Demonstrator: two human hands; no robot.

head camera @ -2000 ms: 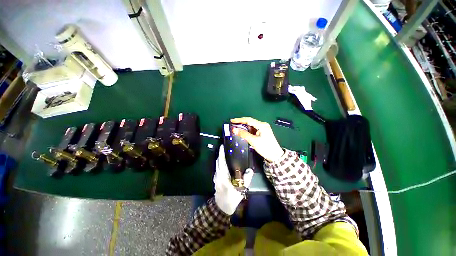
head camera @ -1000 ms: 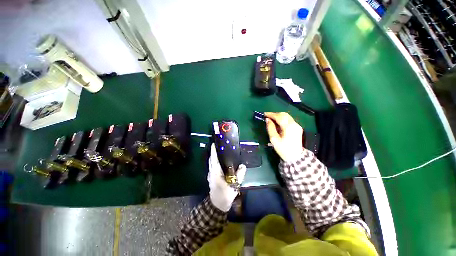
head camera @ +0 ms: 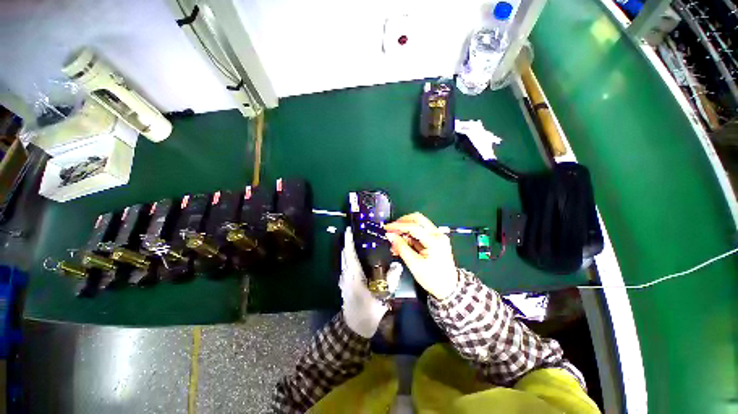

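Observation:
A black smart lock panel [head camera: 372, 240] with lit blue-white keypad dots lies in my left hand [head camera: 360, 287], which wears a white glove and grips it near its lower end. A brass lock cylinder [head camera: 379, 285] shows at that end. My bare right hand [head camera: 425, 255] is over the keypad, its fingertips pinching a small dark block [head camera: 379, 233] against or just above the panel's face; contact is unclear. Several more lock panels [head camera: 290, 212] with brass cylinders and keys stand in a row at left.
Another lock [head camera: 437, 117] stands near the capped bottle [head camera: 484, 55] and white cloth [head camera: 479, 139]. A green circuit board [head camera: 484, 245] lies beside a black module [head camera: 511, 227] and black pouch [head camera: 560, 218]. A wooden rod [head camera: 544, 111] lies by the conveyor [head camera: 647, 186]. An open box [head camera: 89, 171] is at left.
My right hand has moved left from the mat to the lock's keypad, bringing the small dark block. The red ring on the panel no longer shows. The green board is now uncovered.

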